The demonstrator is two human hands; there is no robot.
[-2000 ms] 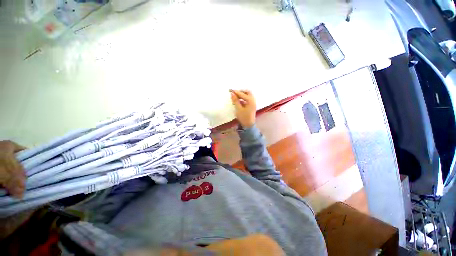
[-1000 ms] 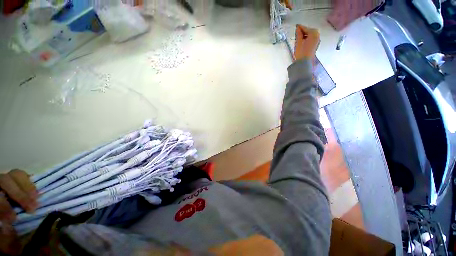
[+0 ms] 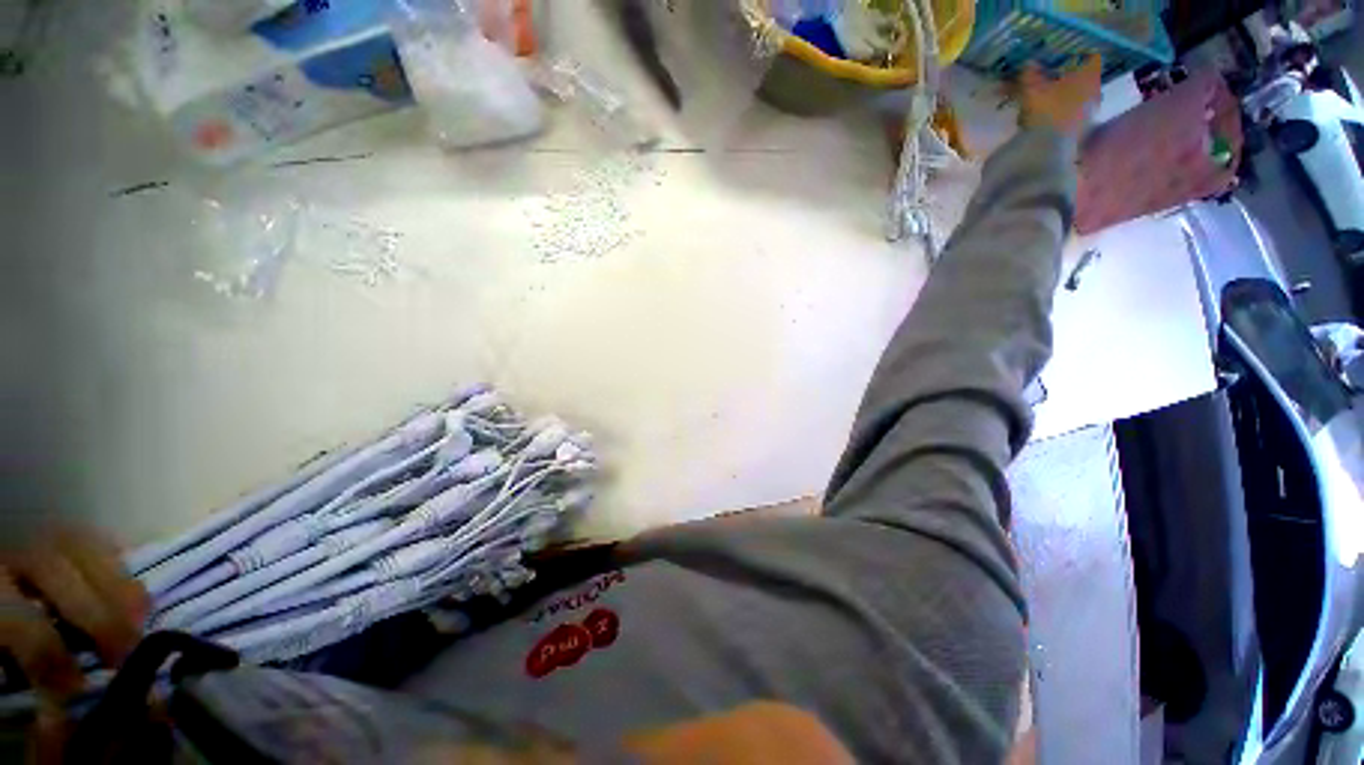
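A thick bundle of white cables (image 3: 352,546) lies slanting at the lower left, its thin white wires and small tips fanned towards the middle. My left hand (image 3: 75,598) is closed around the bundle at the left edge of the picture, partly cut off and blurred. My right hand (image 3: 1059,96) is stretched far out to the upper right, at the near side of a blue-green basket (image 3: 1047,38). Its fingers are small and blurred, so I cannot tell whether it holds anything.
A yellow-rimmed tub (image 3: 860,70) stands at the top, with white cables (image 3: 913,180) hanging from it. Plastic bags (image 3: 471,90) and a blue-white pack (image 3: 292,105) lie upper left. Small white pieces (image 3: 587,212) are scattered on the white tabletop (image 3: 718,359). A pinkish-red item (image 3: 1159,157) lies right.
My right hand has moved from the table's near edge, past the phone, up to the basket. The view has shifted, bringing the tub and basket in. My left hand stays on the bundle.
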